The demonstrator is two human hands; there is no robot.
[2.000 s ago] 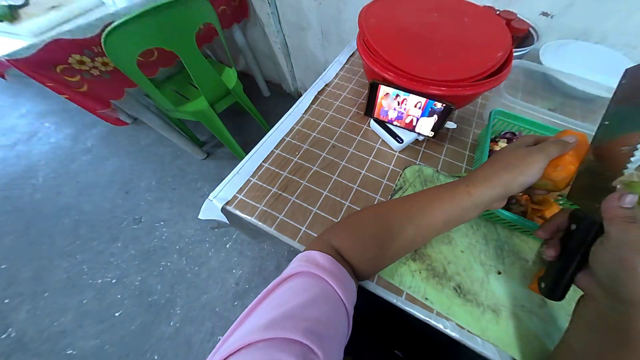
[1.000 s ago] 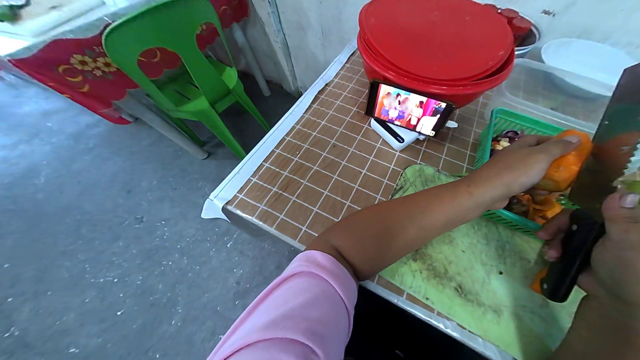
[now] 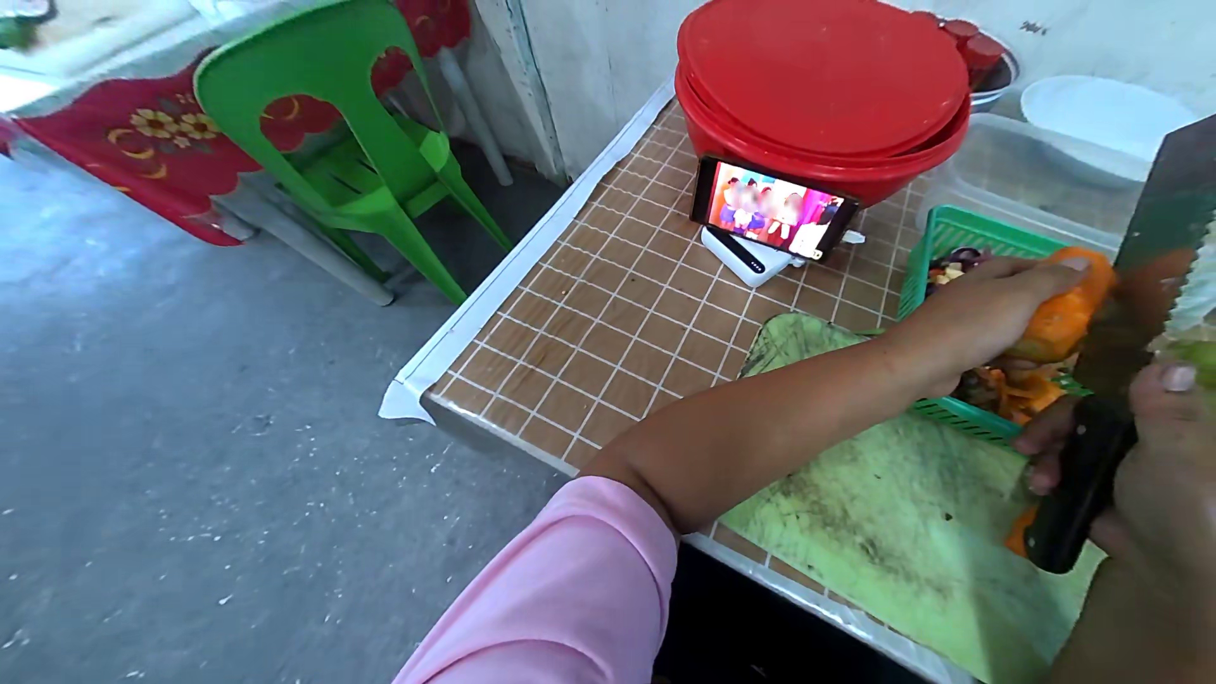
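Note:
My left hand (image 3: 988, 309) grips a peeled orange vegetable (image 3: 1062, 309), perhaps a carrot, above a green plastic basket (image 3: 993, 226). Orange peels (image 3: 1021, 391) and dark scraps lie in the basket. At the right edge my right hand (image 3: 1164, 465) is closed around the black handle of a large knife (image 3: 1145, 256), its wide blade pointing up beside the vegetable. Something pale and green, cut off by the frame, is at that hand's thumb. Below both hands lies a stained green cutting board (image 3: 883, 532), with a small orange piece (image 3: 1020, 532) partly hidden by the knife handle.
A red lidded tub (image 3: 822, 76) stands at the back, a phone (image 3: 771, 209) leaning on it beside a white power bank (image 3: 746, 255). A clear plastic container (image 3: 1035, 171) and white bowl (image 3: 1102, 119) are behind the basket. A green chair (image 3: 332, 123) stands left of the table.

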